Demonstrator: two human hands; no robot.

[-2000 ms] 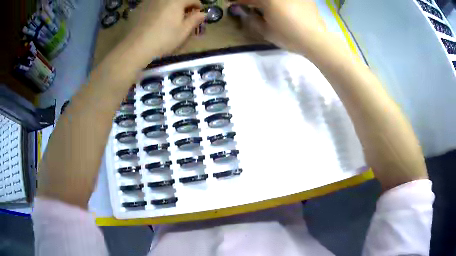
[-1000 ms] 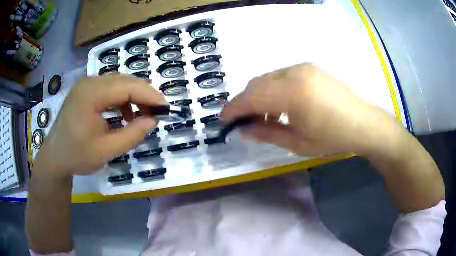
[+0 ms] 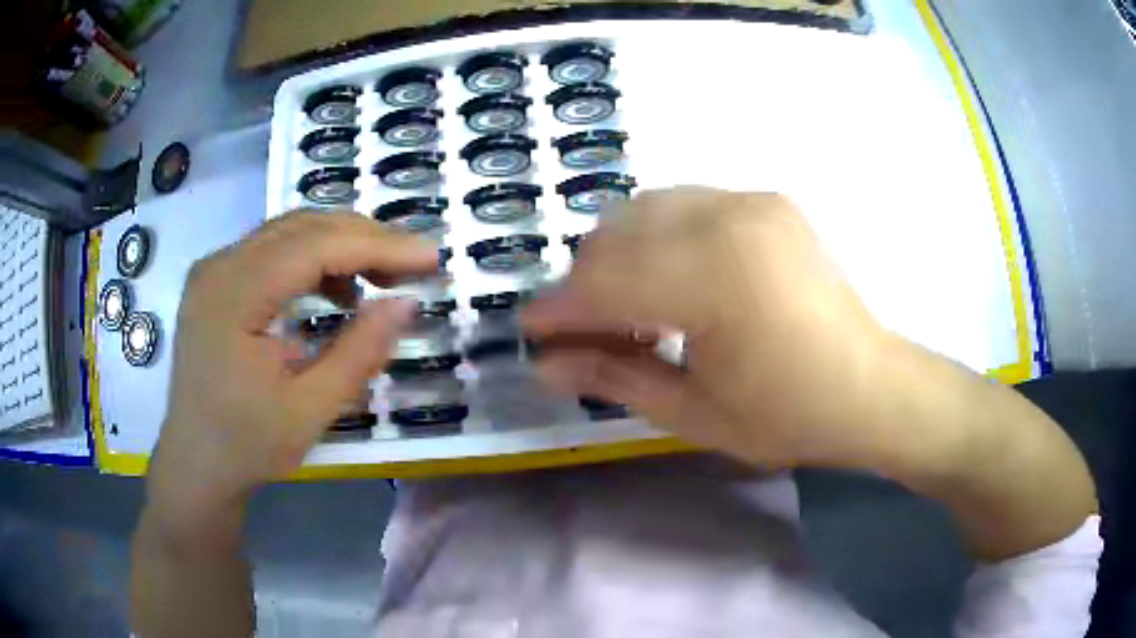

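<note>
The white slotted tray lies in front of me, its left part filled with columns of black-rimmed round parts standing on edge. Its right part is overexposed white. My left hand is over the left columns, thumb and forefinger apart, with no part visible between them. My right hand is over the middle columns, blurred. Its fingertips are near a blurred dark part at the lower third column; whether they hold it cannot be told. Both hands hide several slots.
Several loose round parts lie on the table at left. A brown cardboard sheet is beyond the tray. A marker cup stands at upper left. A white gridded panel is at far left. Yellow tape edges the table.
At first both hands were over the cardboard among round parts; then they came back over the tray with dark parts in their fingers. Now the left fingers show no part, and the view has shifted.
</note>
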